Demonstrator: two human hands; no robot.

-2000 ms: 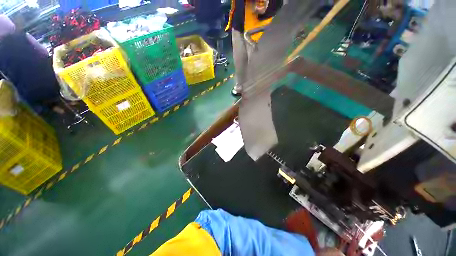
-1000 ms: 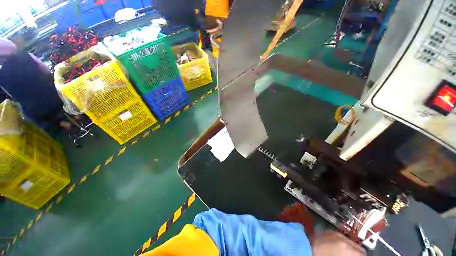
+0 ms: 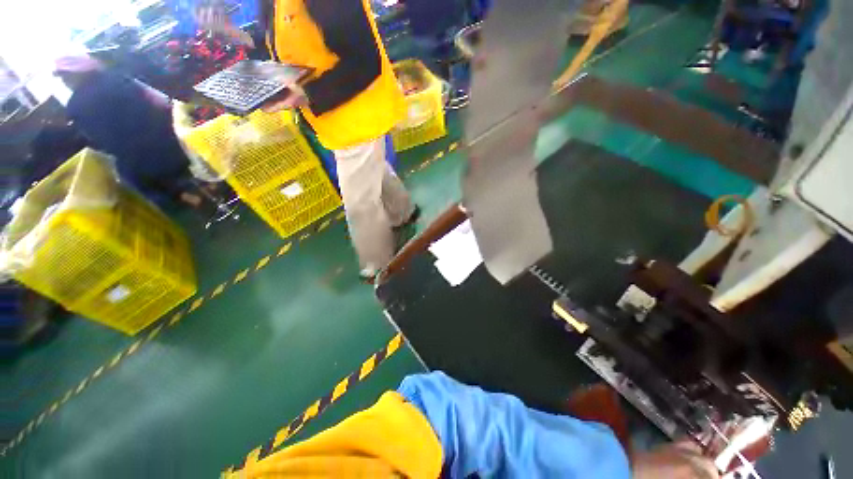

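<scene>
My left hand (image 3: 675, 460) is at the bottom edge, right of centre, blurred and partly cut off, below a blue sleeve. It is closed around reddish-brown lead wires (image 3: 599, 404). One end of the bundle shows above the sleeve, and loose ends fan out right of the hand beside a white piece. The dark crimping applicator (image 3: 645, 351) lies just above the hand under the pale crimping machine (image 3: 786, 224). A terminal strip (image 3: 547, 281) runs in from the left, by the broad grey plate (image 3: 510, 159). My right hand is not in view.
White paper (image 3: 456, 253) lies under the grey plate on the dark bench (image 3: 458, 327). An orange-brown ring (image 3: 730, 216) hangs by the machine. Yellow crates (image 3: 112, 253) stand on the green floor at left. A person (image 3: 337, 84) in yellow and black holds a dark tray beyond the bench corner.
The view has swung left, so bench and machine sit further right. The person has come into the aisle, covering the green crate. The scissors have almost left the picture. My left hand stays by the applicator.
</scene>
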